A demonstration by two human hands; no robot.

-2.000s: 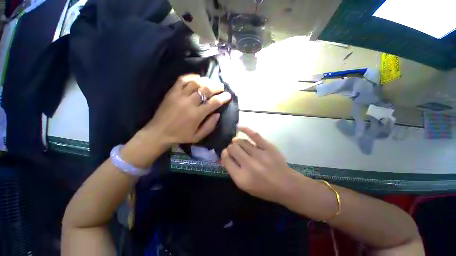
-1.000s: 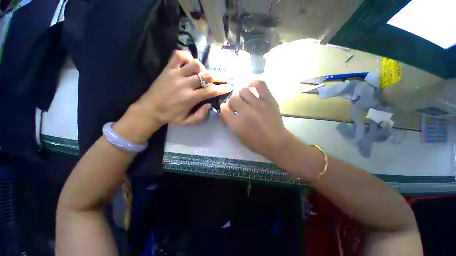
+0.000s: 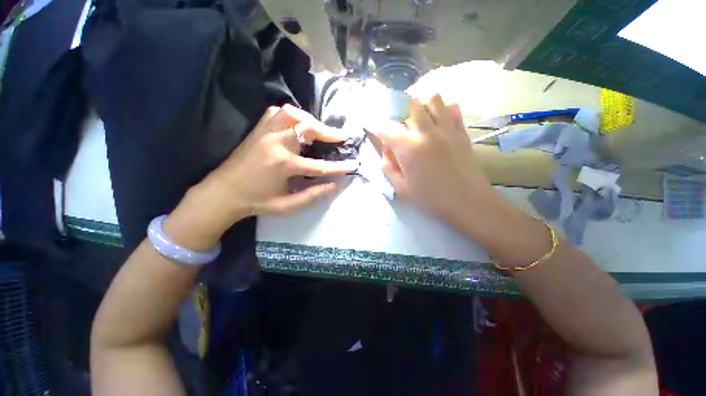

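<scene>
The black garment piece [image 3: 166, 100] lies limp over the left of the table and hangs over its front edge. My left hand [image 3: 271, 162] rests on a small dark bunched part of the cloth, fingers spread and pressing it at the fingertips. My right hand [image 3: 433, 155] has its fingertips at the right end of that part, beside a small whitish piece; its grip there is washed out by glare. The sewing machine head [image 3: 457, 31] stands just beyond the hands. The needle area is lost in bright light.
Right of my right hand lie blue-handled thread snips [image 3: 542, 116], crumpled grey scraps [image 3: 569, 147], a yellow printed patch [image 3: 616, 110] and a card of coloured dots [image 3: 684, 196]. The green ruler-marked table edge [image 3: 387, 267] runs along the front.
Both hands moved from near the table's front edge toward the needle area. The right hand then shifted right and up. The dark part between them now lies flatter on the table.
</scene>
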